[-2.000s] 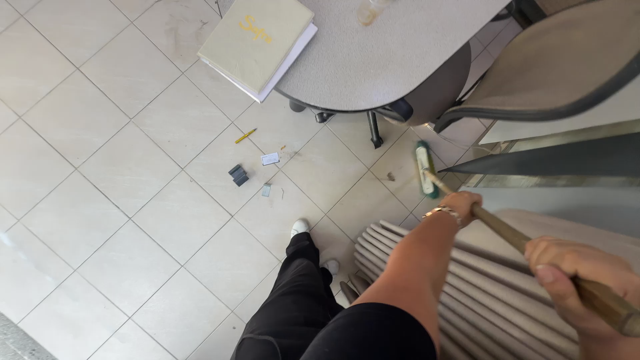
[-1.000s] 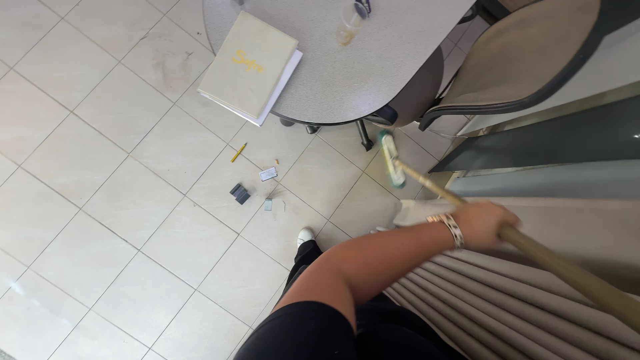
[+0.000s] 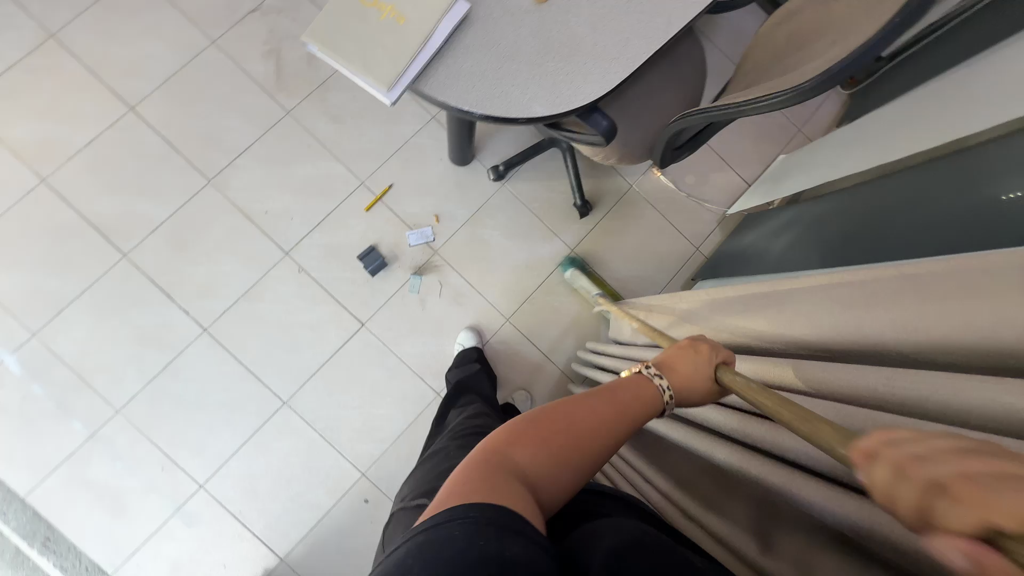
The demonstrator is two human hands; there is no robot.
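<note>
A wooden broom handle (image 3: 788, 412) slants across the lower right, down to a green and white broom head (image 3: 588, 280) on the tiled floor beside the curtain's hem. My left hand (image 3: 696, 372), with a patterned band at its wrist, is closed around the middle of the handle. Nearer the upper end, my right hand (image 3: 944, 488) also grips it, blurred and partly cut off by the right edge. Left of the broom head lie a yellow pen or pencil (image 3: 378, 198), a small white printed packet (image 3: 420, 236), a dark grey folded piece (image 3: 372, 261) and a pale blue scrap (image 3: 415, 283).
A grey rounded table (image 3: 544, 64) holds a thick cream binder or book (image 3: 380, 36) at its edge. An office chair (image 3: 800, 64) and dark caster legs (image 3: 572, 172) stand beyond the broom head. Beige curtains (image 3: 840, 320) hang at the right. My white shoe (image 3: 469, 339) is near the scraps.
The broom head has moved away from the chair and table legs, nearer to my feet. My right hand, out of view one second ago, shows again on the handle.
</note>
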